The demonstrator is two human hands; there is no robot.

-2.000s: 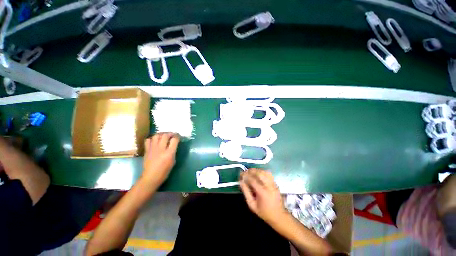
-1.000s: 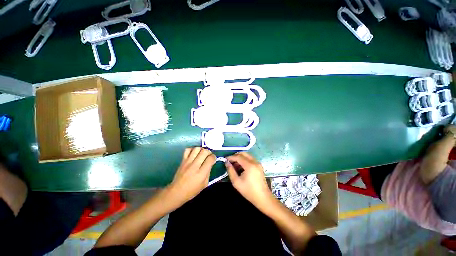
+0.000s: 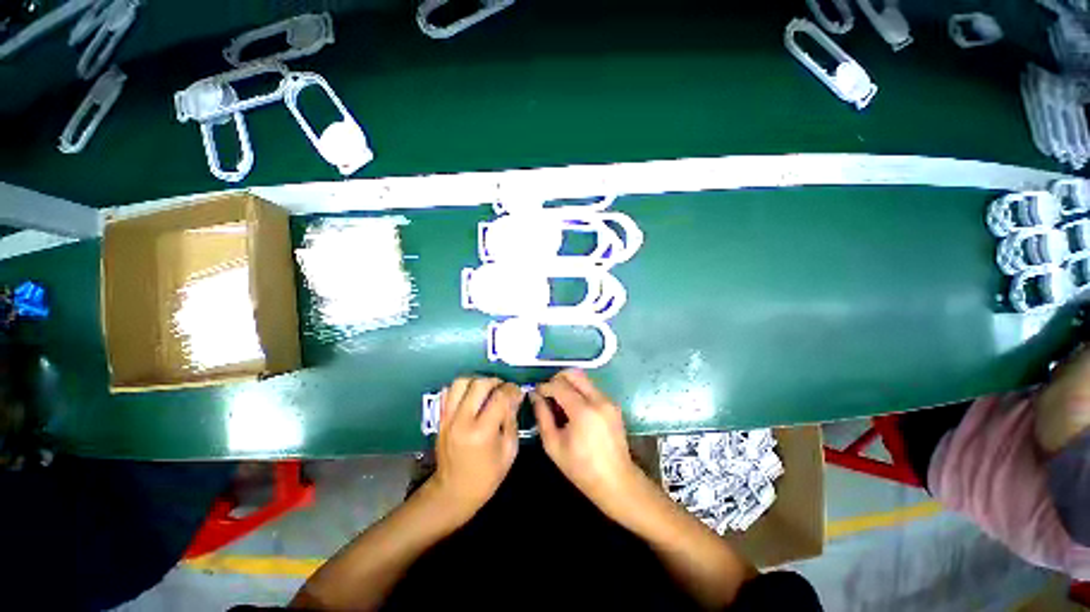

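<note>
My left hand (image 3: 478, 433) is closed on a white coiled cable (image 3: 432, 412) at the bench's front edge. The cable's head end sticks out left of my left hand, and most of the loop is hidden under the fingers. My right hand (image 3: 583, 428) pinches at the cable's other end, with its fingertips close to my left hand's. Any tie between the fingers is too small to tell. A column of overlapping waiting cables (image 3: 516, 342) lies just beyond my hands. The pile of loose ties (image 3: 356, 275) lies further left.
An open brown carton (image 3: 277, 293) with a white heap stands at left. A white rail (image 3: 717, 173) borders the conveyor, where loops lie scattered. A carton of bundled cables (image 3: 721, 476) is below the edge at right. Stacked cables (image 3: 1030, 251) are far right. People sit on both sides.
My left hand has come from the tie pile to my right hand at the bench's front edge. The front cable is now in my hands. The view has also shifted.
</note>
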